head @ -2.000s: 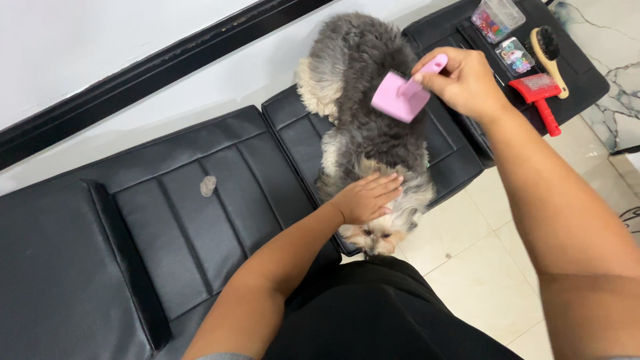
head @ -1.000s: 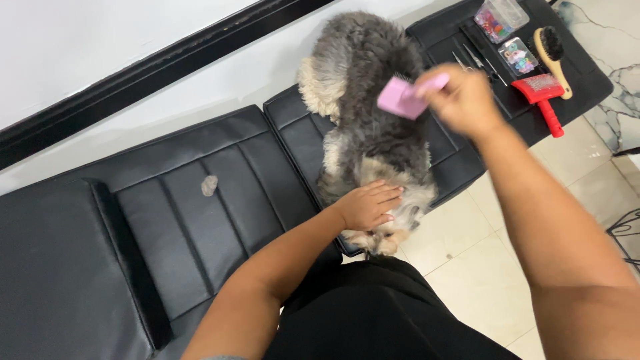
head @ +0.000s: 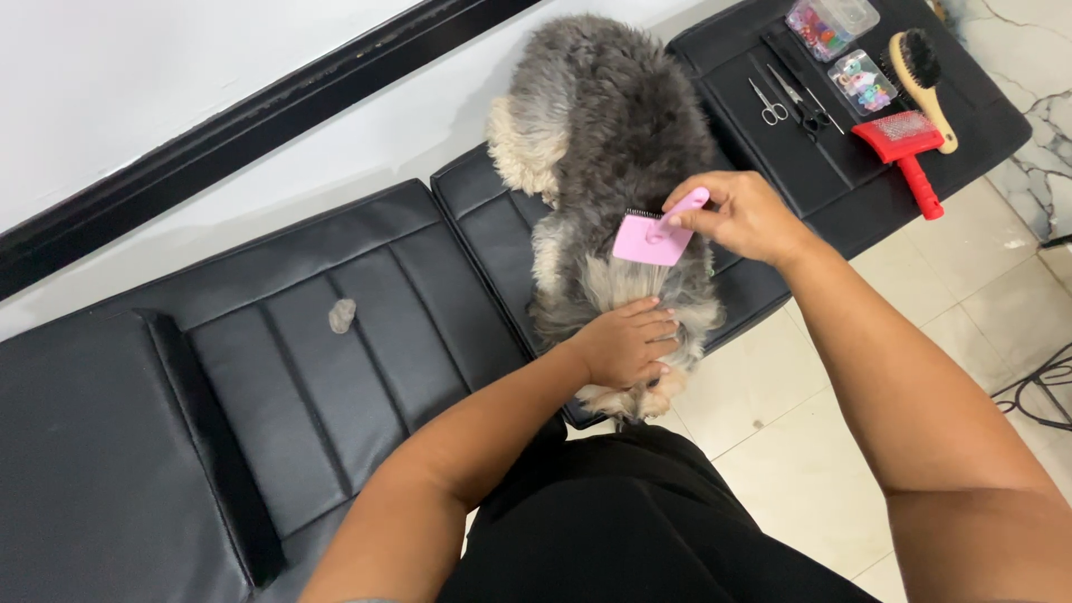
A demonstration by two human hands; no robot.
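A grey and cream long-haired dog (head: 620,117) lies on a black padded bench, its face toward my body. Flat on top of its head rests my left hand (head: 628,342), fingers slightly apart, holding no tool. My right hand (head: 727,216) grips the handle of a pink slicker brush (head: 651,240) between thumb and fingers. The brush's back faces up, and its wire pins show along the upper edge. Long pale head hair stretches between the brush and my left hand. The pins' contact with the coat is mostly hidden.
On the bench's right part (head: 871,205) lie a red slicker brush (head: 900,138), a wooden-handled bristle brush (head: 921,79), small scissors (head: 769,102), larger scissors (head: 796,100) and two clear boxes, one holding colourful bits (head: 863,82). A clump of hair (head: 342,316) lies on the left part.
My right hand has brought the pink brush from the dog's back down to the hair on its head, near my left hand. My left hand stays on the head.
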